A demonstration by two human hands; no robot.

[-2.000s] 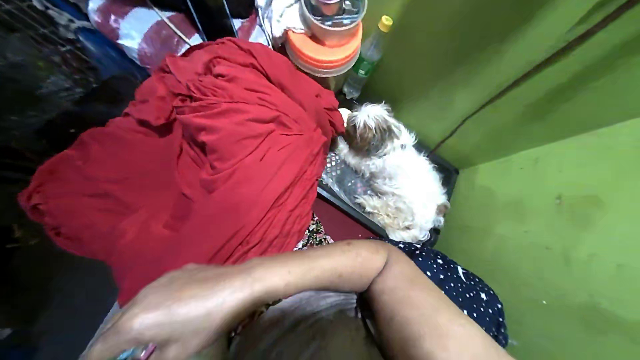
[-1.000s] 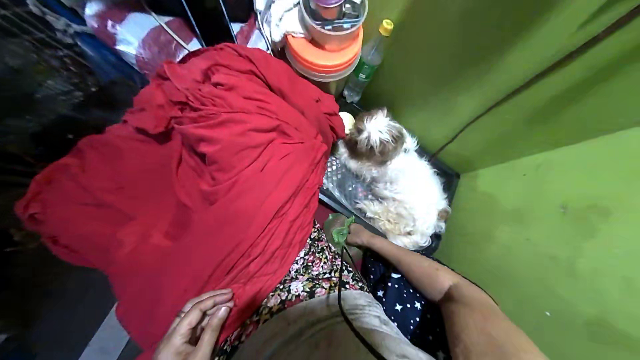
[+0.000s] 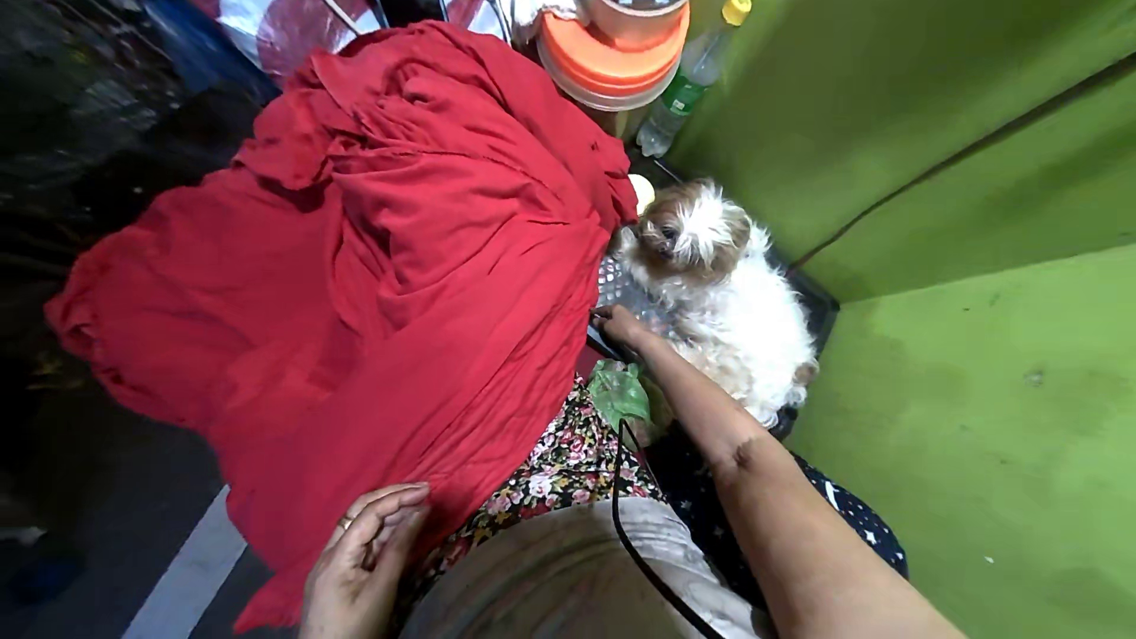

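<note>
A large red cloth lies bunched over my lap and the area before me. My left hand rests at the cloth's lower edge with fingers loosely curled; whether it pinches the fabric is unclear. My right hand reaches to the cloth's right edge, beside a tray with holes; its fingertips are partly hidden. A white and brown long-haired dog sits on the tray, right of that hand. A crumpled green plastic piece lies by my floral-print garment, below the right hand.
A green wall closes off the right side. At the top stand a container with an orange lid and a clear plastic bottle with a yellow cap. A black cord runs down over my shirt.
My right arm, lying across my front two seconds ago, now extends forward beside the dog. The dog's head has lifted and turned. My left hand came into view at the cloth's lower edge.
</note>
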